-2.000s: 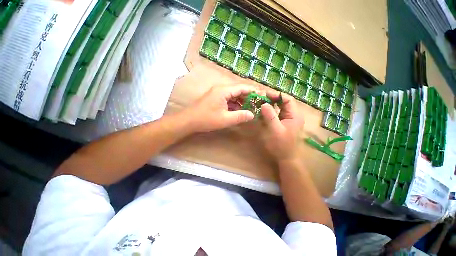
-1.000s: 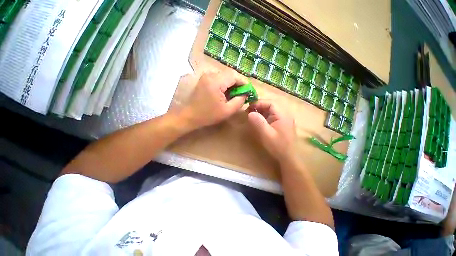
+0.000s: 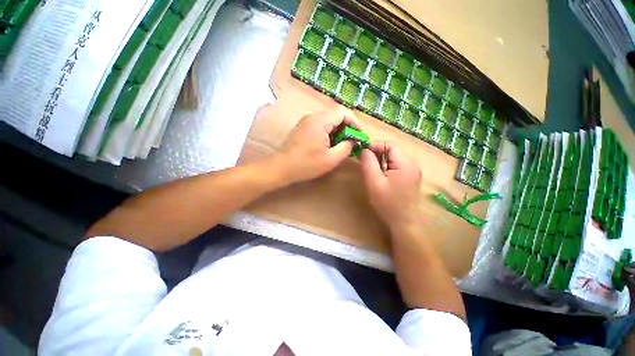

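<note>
My left hand [image 3: 313, 147] holds a small green square part [image 3: 354, 137] between thumb and fingers, above the cardboard work sheet [image 3: 317, 208]. The part looks tilted, and my fingers hide some of it. My right hand [image 3: 391, 182] is at the part's right edge, its thumb and fingertips pinched close together. Whether it grips the part's edge or something small cannot be told. Green peel strips [image 3: 465, 208] lie on the cardboard to the right of my right hand. Rows of green square parts [image 3: 397, 86] lie along the far edge of the sheet.
Layered stacks of parts and newspaper stand at left [image 3: 132, 90] and right [image 3: 557, 208]. Brown cardboard sheets [image 3: 487, 42] lie behind the rows. Bubble wrap [image 3: 216, 104] shows beside the work sheet. Part of another person's hand [image 3: 630, 278] shows at the right edge.
The part, first held flatter between both hands, was tilted and now sits slightly farther right. My right hand moved away a little, then back against it. Another person's hand appears at the right edge.
</note>
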